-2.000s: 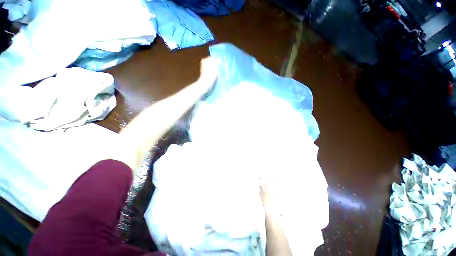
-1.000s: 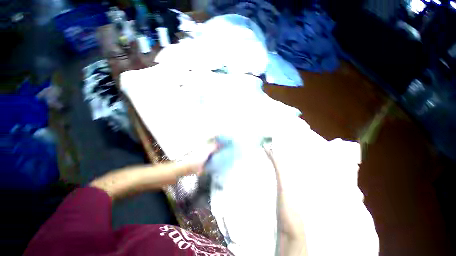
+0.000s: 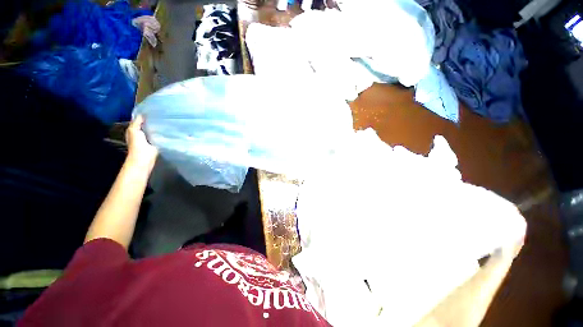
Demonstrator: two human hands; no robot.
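A clear pale-blue poly bag (image 3: pixel 198 121) stretches from the table out past its left edge. My left hand (image 3: pixel 140 137) grips the bag's far left end, over the floor. A white shirt (image 3: pixel 396 223), overexposed, is spread in front of me, and the bag's right part runs into white cloth; where one ends is washed out. My right hand (image 3: pixel 511 239) is at the shirt's right side, partly hidden by the cloth and blurred; its fingers cannot be made out.
The brown wooden table (image 3: pixel 383 108) shows beyond the shirt. Dark blue garments (image 3: pixel 482 70) lie at its far side, with more white garments (image 3: pixel 358 32). Royal-blue plastic bags (image 3: pixel 80 76) and a black-and-white cloth (image 3: pixel 216 39) are at the left.
The view has turned toward the table's left edge. My left hand has moved left, stretching the pale-blue bag past the edge. My right hand has moved right along the shirt.
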